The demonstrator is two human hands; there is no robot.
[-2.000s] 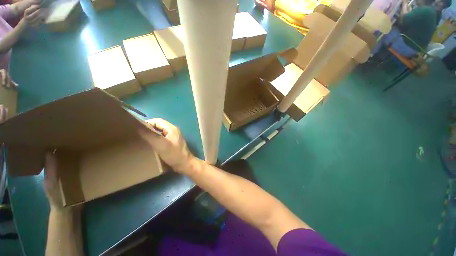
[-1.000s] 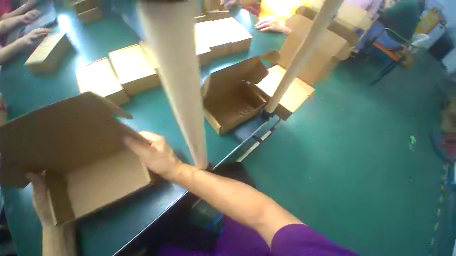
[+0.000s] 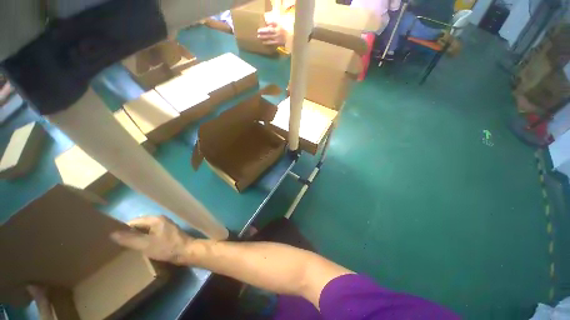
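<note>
An open mailer box (image 3: 112,284) is at the lower left, its lid (image 3: 59,234) standing up behind the shallow tray, which looks empty. The box is cut off by the picture's edge. My right hand (image 3: 153,239) holds the box's right side, thumb inside by the lid's corner. My left hand (image 3: 42,305) is at the box's left side, fingers at the tray wall, mostly cut off by the bottom edge.
A cream rack post (image 3: 144,169) with a black joint (image 3: 87,47) slants before the table. A row of closed boxes (image 3: 200,81) lies beyond. An open box (image 3: 240,150) and another lid-up box (image 3: 309,122) stand right, by a second post (image 3: 300,75). Another person's hand (image 3: 272,34) touches a box.
The view has swung right and tilted, so the box and my hands sit lower left. The black joint has come into view. A person across the table now holds a box. My grip looks much the same.
</note>
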